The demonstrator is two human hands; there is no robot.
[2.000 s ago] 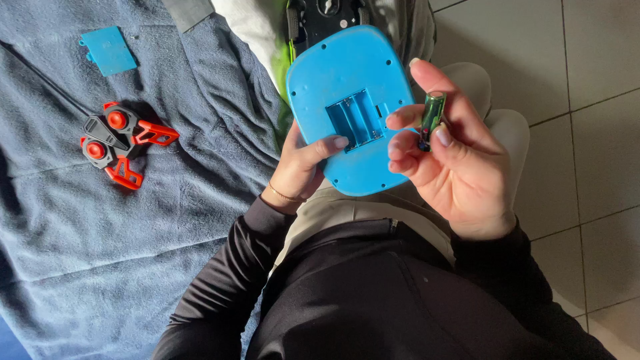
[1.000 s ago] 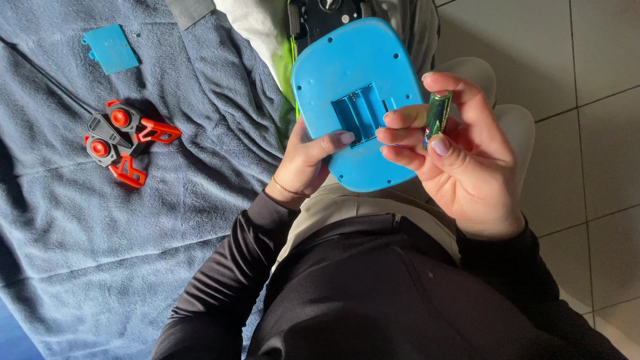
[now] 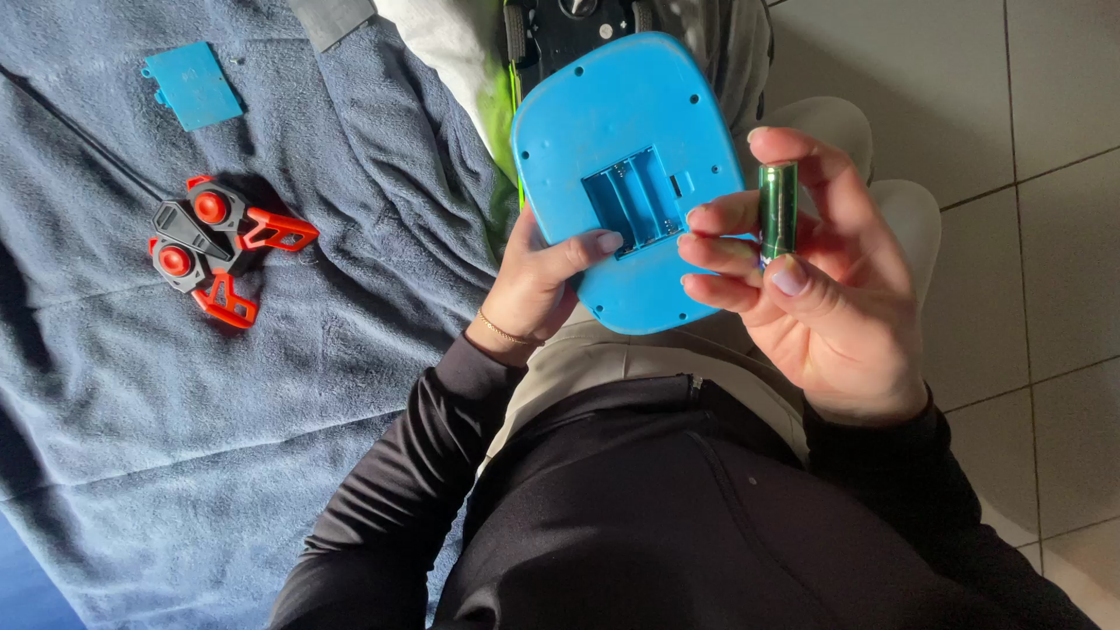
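My left hand [image 3: 547, 280] grips the lower left edge of a blue plastic toy housing [image 3: 612, 114], its thumb beside the uncovered battery compartment [image 3: 640, 203]. Metal contacts show in the slots, and no battery is seen there. Held upright between the thumb and fingers of my right hand [image 3: 831, 289] is a green cylindrical battery [image 3: 778, 210], just right of the housing. A blue battery cover [image 3: 194, 86] lies on the blue-grey blanket at the upper left.
On the blanket [image 3: 350, 394] rests a red and black remote control [image 3: 214, 241] with a long antenna. A black toy car chassis [image 3: 569, 35] is behind the housing, over my lap. A grey flat piece [image 3: 332, 19] lies at the top edge. Tiled floor [image 3: 980, 289] is at the right.
The battery in my right hand has turned from a tilt to nearly upright. My left hand keeps its hold on the blue housing.
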